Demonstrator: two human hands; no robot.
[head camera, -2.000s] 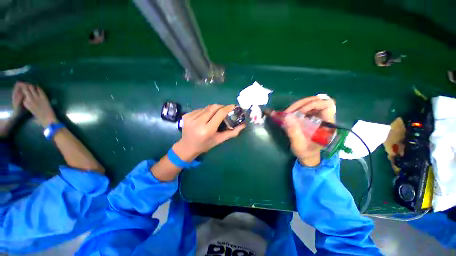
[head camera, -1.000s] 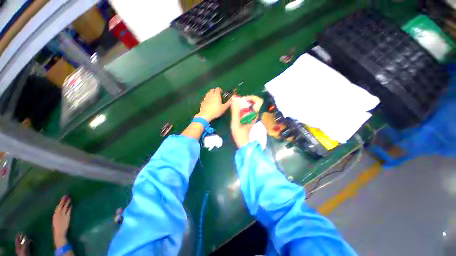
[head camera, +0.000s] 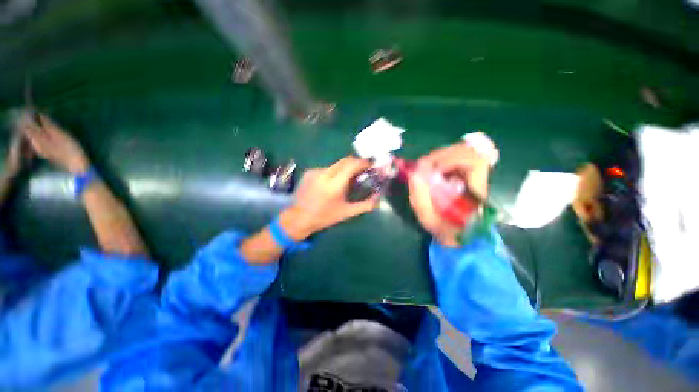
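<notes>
My left hand (head camera: 326, 197) holds a small black device housing (head camera: 366, 184) between thumb and fingers. My right hand (head camera: 451, 184) is closed around a glue syringe (head camera: 457, 208) with red contents and a green rear cap; it is blurred. The syringe's red front end points left, close to the housing; whether they touch cannot be told. A crumpled white tissue (head camera: 378, 140) lies just beyond the housing. Two more dark housings lie left of my left hand, one at its fingers (head camera: 282, 176) and one farther left (head camera: 254, 160).
White paper (head camera: 543, 199), a brown stained pad (head camera: 588, 194), a black controller box (head camera: 615, 264) and white sheets (head camera: 673, 214) lie at right. A grey metal post (head camera: 264, 57) rises beyond my hands. Small parts (head camera: 385, 60) lie farther back. Another person's hands (head camera: 50, 144) are at left.
The view has swung back from the right side of the bench to the front. My hands, over the far part of the bench one second ago, are now beside the crumpled tissue.
</notes>
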